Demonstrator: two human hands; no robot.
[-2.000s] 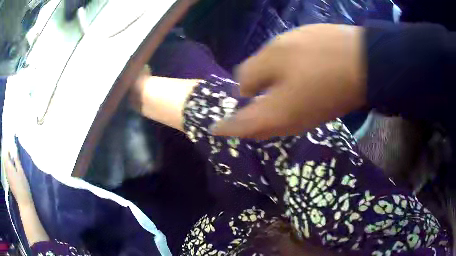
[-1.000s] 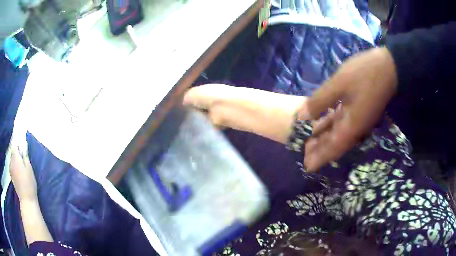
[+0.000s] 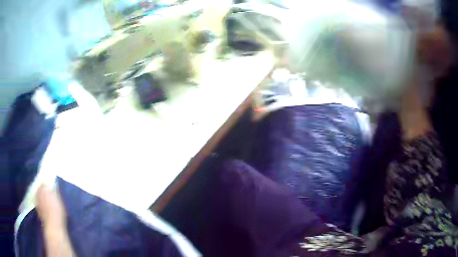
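Note:
A navy panel (image 3: 100, 221) with a white edge lies over the near left corner of the white table. My left hand (image 3: 50, 213), blurred, rests on its left part, not visibly gripping it. A translucent plastic box (image 3: 351, 52) is raised at the upper right, strongly blurred. My right hand (image 3: 413, 95) is at the box's right side, below its edge, and appears to hold it; its fingers are smeared by motion. A quilted navy panel stack (image 3: 316, 150) with pale edges lies right of the table.
The white table (image 3: 130, 155) has a brown edge. The cream sewing machine (image 3: 165, 60) stands at the back, with a black phone (image 3: 149, 90) near it. A light-blue object (image 3: 60, 91) is at the left. Another person's blurred hand (image 3: 436, 47) is beside the box at the upper right.
My right hand and the box have moved from beside the table edge up to the upper right. The view has shifted, showing more machine and panel stack. My left hand stays on the panel.

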